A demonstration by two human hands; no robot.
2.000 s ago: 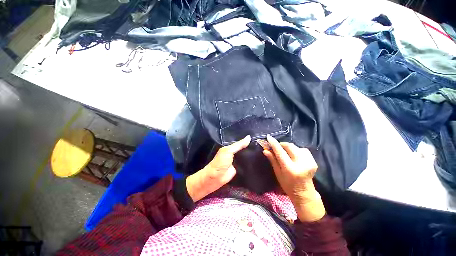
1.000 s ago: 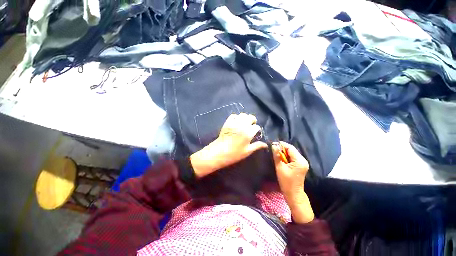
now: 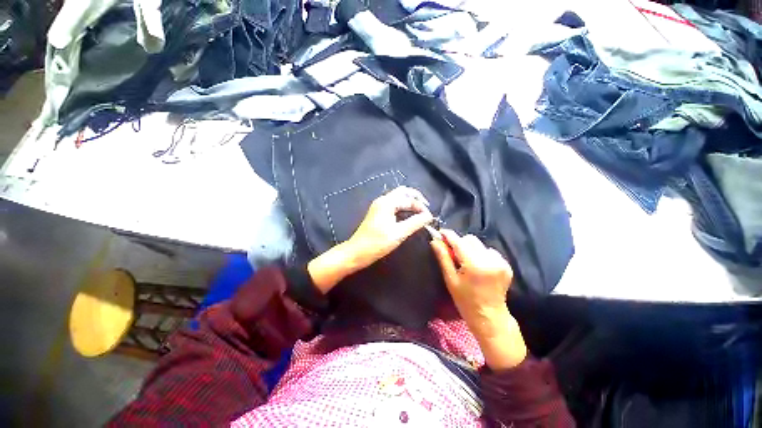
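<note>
The near-black denim jacket [image 3: 351, 146] with pale stitching lies over the table edge and down to the lap. The stitched outline of a patch pocket [image 3: 359, 199] shows on it, its lower part behind my left hand. My left hand [image 3: 386, 224] pinches the jacket cloth near the pocket's right side. My right hand [image 3: 476, 274] is closed around the thread snips [image 3: 449, 244], which show as an orange-red glint with a small pale tip by my left fingertips. The cut point itself is too small to tell.
Light denim garments [image 3: 276, 104] lie beyond the jacket, and mid-blue denim garments [image 3: 622, 117] at the right on the white table [image 3: 200, 196]. Thread scraps [image 3: 180, 142] lie at the left. A round yellow-topped stool [image 3: 102, 312] and a blue object [image 3: 226, 280] stand at the lower left.
Since two seconds ago my left hand has moved up over the pocket. In the last second my right hand has moved left, bringing the snips to my left fingertips.
</note>
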